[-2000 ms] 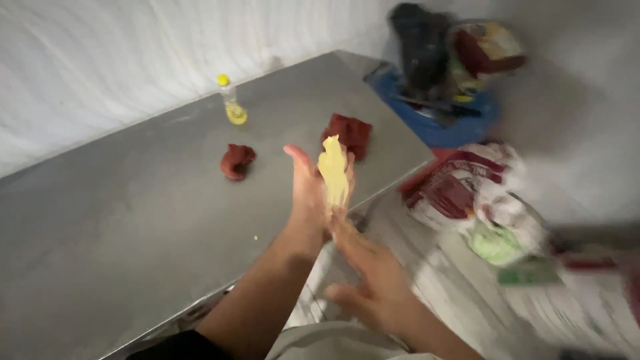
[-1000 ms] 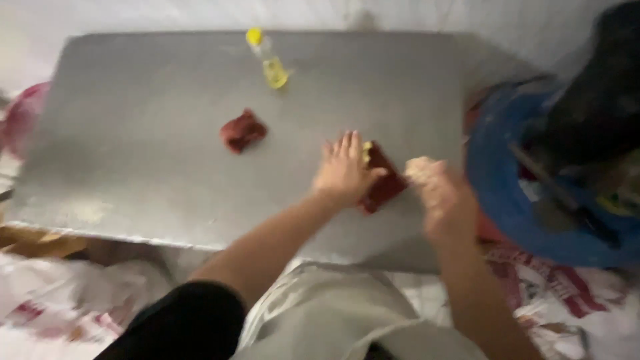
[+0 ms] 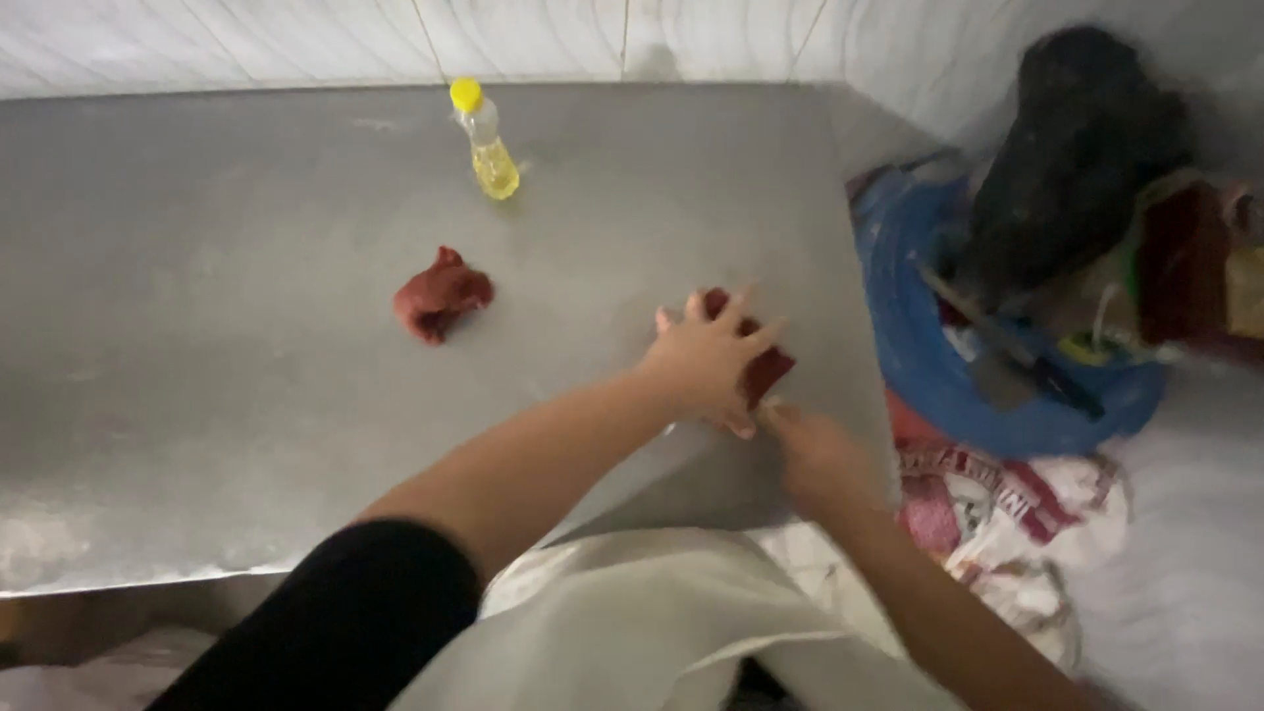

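My left hand (image 3: 703, 363) lies palm down with its fingers spread on a dark red piece, maybe dough or meat (image 3: 768, 375), near the right end of the grey table (image 3: 247, 425). My right hand (image 3: 820, 449) is at the near edge of that piece, its fingers blurred and bunched at the piece's corner; whether it grips anything is unclear. A second dark red lump (image 3: 441, 296) sits farther left on the table. Behind it, toward the wall, is a clear bottle (image 3: 491, 158) with a yellow cap and yellow liquid.
Right of the table stands a blue plastic basin or tub (image 3: 908, 346) with a dark bag (image 3: 1081, 158) and a tool with a broad blade (image 3: 1007, 380) on it. Below it lie white and red printed sacks (image 3: 1047, 513). A pale tiled wall (image 3: 553, 39) runs behind the table.
Two seconds ago my left hand was raised with a yellow mass on it; now it is down on the dark red piece. My right hand has come in to that piece's near edge. The view has shifted.
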